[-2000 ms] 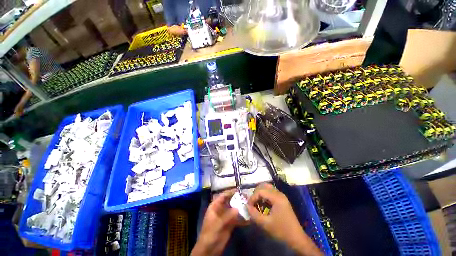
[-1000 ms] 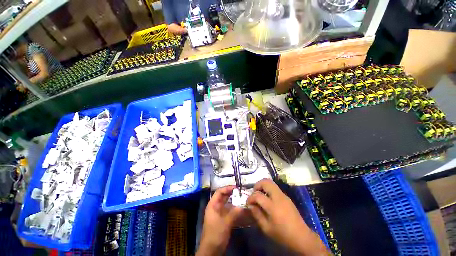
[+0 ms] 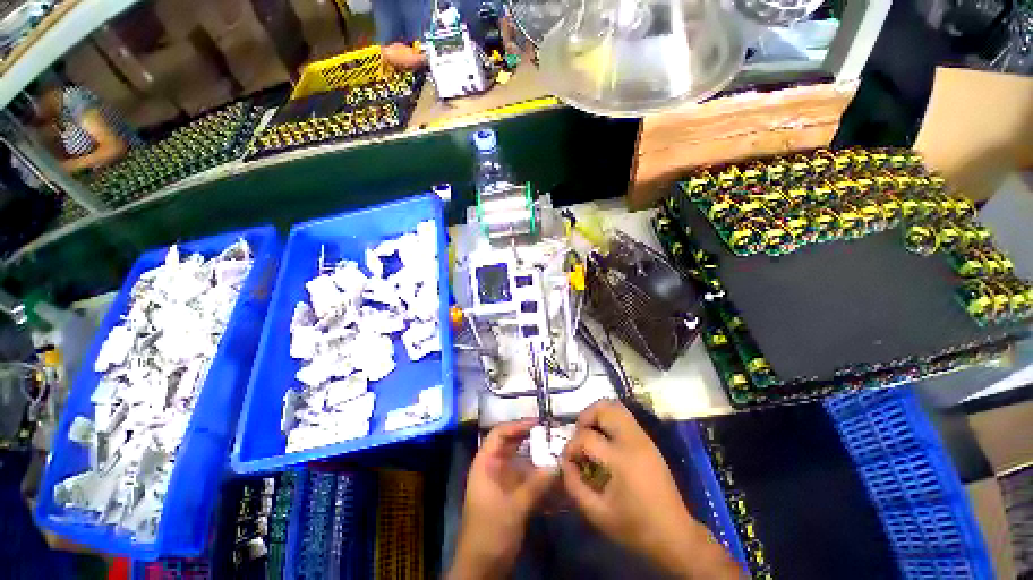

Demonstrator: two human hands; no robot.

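Observation:
My left hand (image 3: 498, 487) and my right hand (image 3: 621, 470) meet just below the soldering machine (image 3: 523, 297). My left hand holds a small white plastic housing (image 3: 546, 445) between its fingertips, and my right fingers touch its right side. A small circuit board with yellow parts (image 3: 594, 474) shows between my right fingers. The dark slim soldering iron (image 3: 544, 391) points down to the housing. Whether its tip touches is too small to tell. A solder spool (image 3: 505, 212) sits on top of the machine.
Two blue bins (image 3: 444, 391) of white housings stand at left. A black fan (image 3: 641, 297) stands right of the machine. Stacked black foam sheets (image 3: 844, 306) carry rows of boards at right. A blue crate (image 3: 906, 487) is low at right. A clear hood (image 3: 646, 57) hangs above. People are across the bench.
The housing has turned from tilted to more level under the iron. The board in my right hand was visible, then hidden, and shows again now. The view has shifted slightly.

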